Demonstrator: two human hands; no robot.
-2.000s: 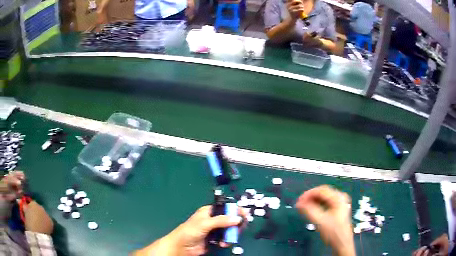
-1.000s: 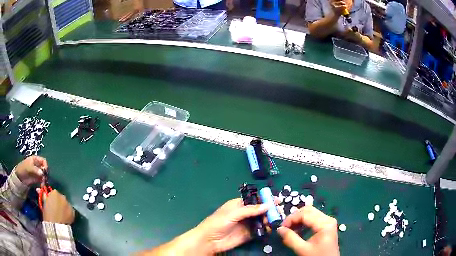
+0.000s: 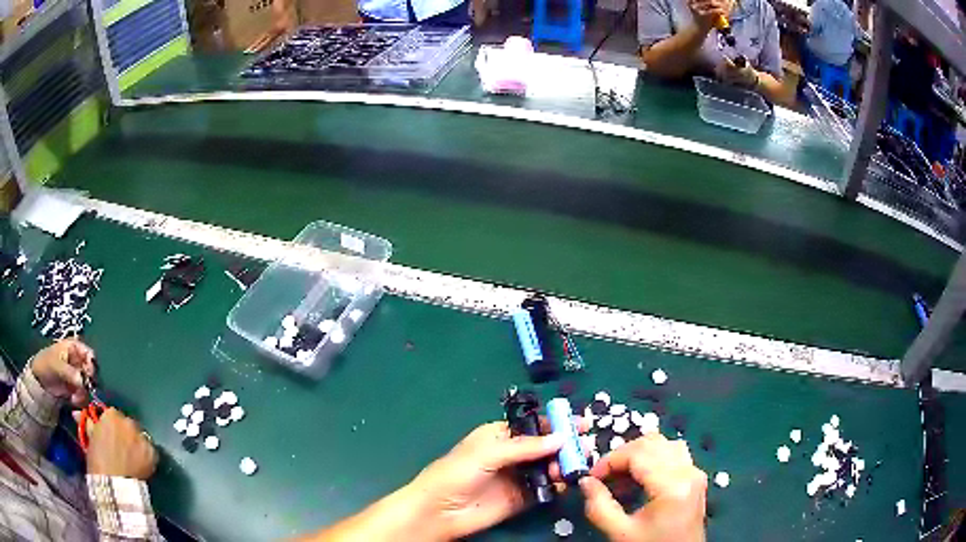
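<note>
My left hand (image 3: 477,471) holds a battery unit, a black housing (image 3: 526,429) with a blue cell (image 3: 568,436) beside it. My right hand (image 3: 651,489) has thumb and forefinger at the lower end of the blue cell; whether they pinch a small part cannot be told. A second battery unit (image 3: 534,341) with thin wires lies on the bench behind my hands. White and black round pads (image 3: 618,426) lie in a loose pile just beyond my right hand.
A clear box with discs (image 3: 304,318) stands left, near more pads (image 3: 208,413). A neighbour's hands hold red-handled cutters (image 3: 90,419) at far left. White bits (image 3: 835,466) lie right. The green conveyor (image 3: 477,201) runs behind; a grey post (image 3: 932,328) stands right.
Since two seconds ago, my right hand has come from the open bench to the blue cell. The blue cell has turned in my left hand. The view has shifted, moving the bench items within it.
</note>
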